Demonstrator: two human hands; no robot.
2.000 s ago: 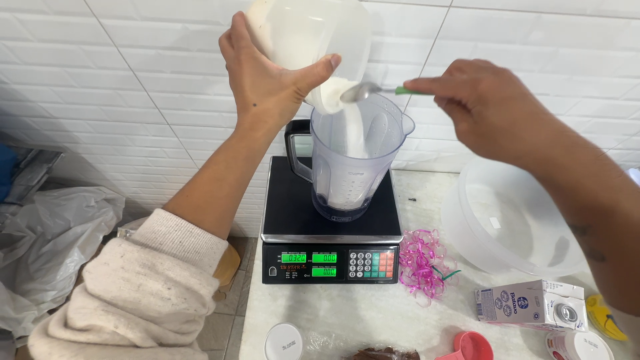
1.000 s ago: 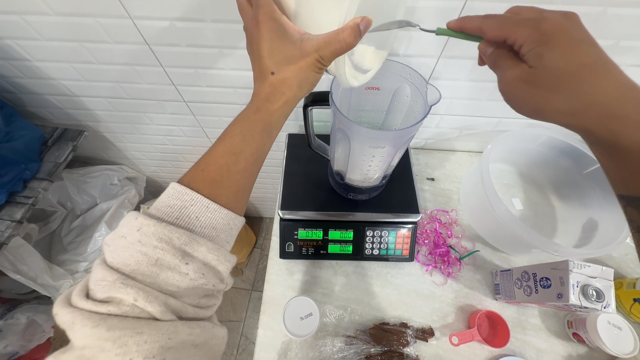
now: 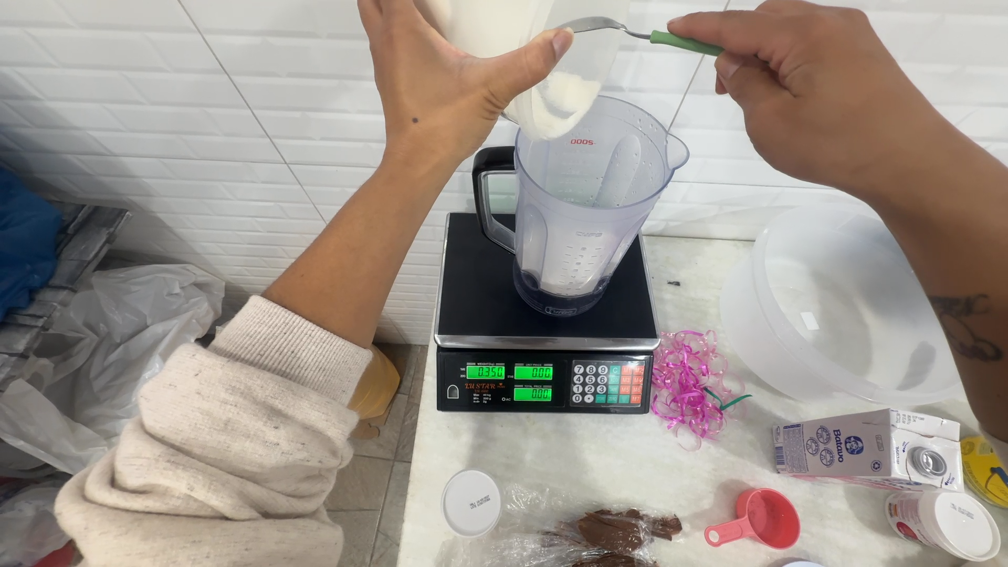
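My left hand (image 3: 449,87) grips a translucent plastic container (image 3: 583,47) tipped over the rim of a blender jug, with white powder (image 3: 563,98) near its mouth. In my right hand (image 3: 803,94) is a metal spoon with a green handle (image 3: 685,42), its bowl end at the container, beside my left thumb. The clear blender jug (image 3: 594,181) with a black handle stands upright on a digital scale (image 3: 543,335) and has white contents low inside. The scale's green displays are lit.
A large translucent bowl (image 3: 835,307), pink curled ribbon (image 3: 693,386), a carton (image 3: 866,453), a red measuring cup (image 3: 768,520), a lidded white tub (image 3: 945,524), a white lid (image 3: 471,502) and a brown mass in plastic wrap (image 3: 622,531) lie on the marble counter. Plastic bags (image 3: 118,339) are at left.
The powder stream seen falling from the container two seconds ago no longer shows. The spoon has moved from the container's mouth to higher beside my left thumb. The scale reading has risen.
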